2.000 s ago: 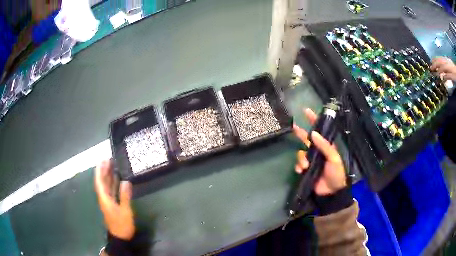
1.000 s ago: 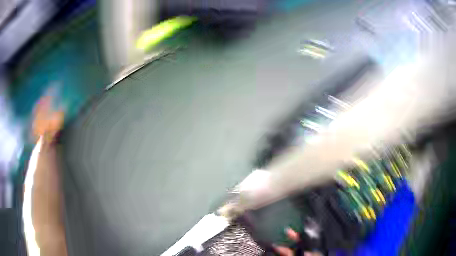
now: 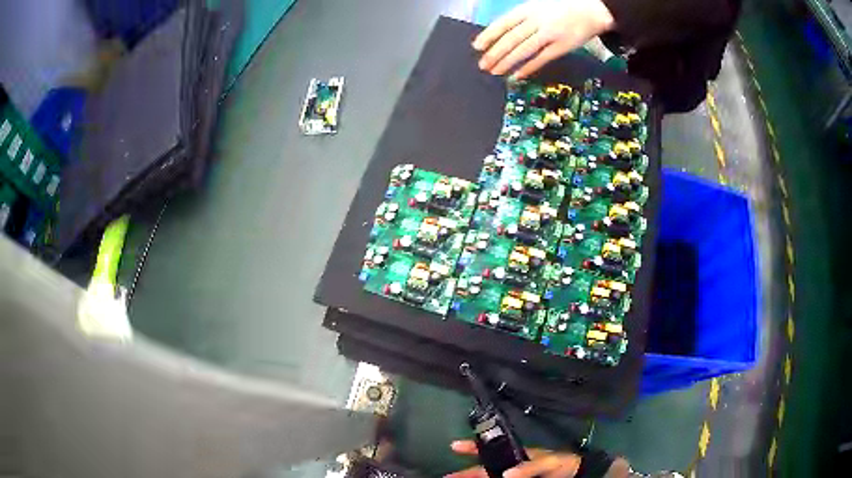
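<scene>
My right hand (image 3: 523,463) is at the bottom edge, partly cut off, with its fingers around the black electric screwdriver (image 3: 497,442). The screwdriver's tip points up toward the front edge of the black foam mats. My left hand is not in view. Green power supply boards (image 3: 528,259) with yellow transformers lie in rows on the top black foam mat (image 3: 411,121), whose upper left part is bare. One board in a silver-white bracket (image 3: 322,105) lies apart on the green bench mat (image 3: 238,196).
Another person's hand (image 3: 542,35) rests at the far edge of the foam mat. A blue bin (image 3: 705,280) stands right of the bench. Dark stacked sheets (image 3: 140,103) are at upper left. A large blurred grey shape (image 3: 177,392) covers the lower left. Yellow floor markings run at right.
The view has swung right from the screw bins to the board mats. My left hand has left the picture. My right hand still holds the screwdriver, now at the bottom edge.
</scene>
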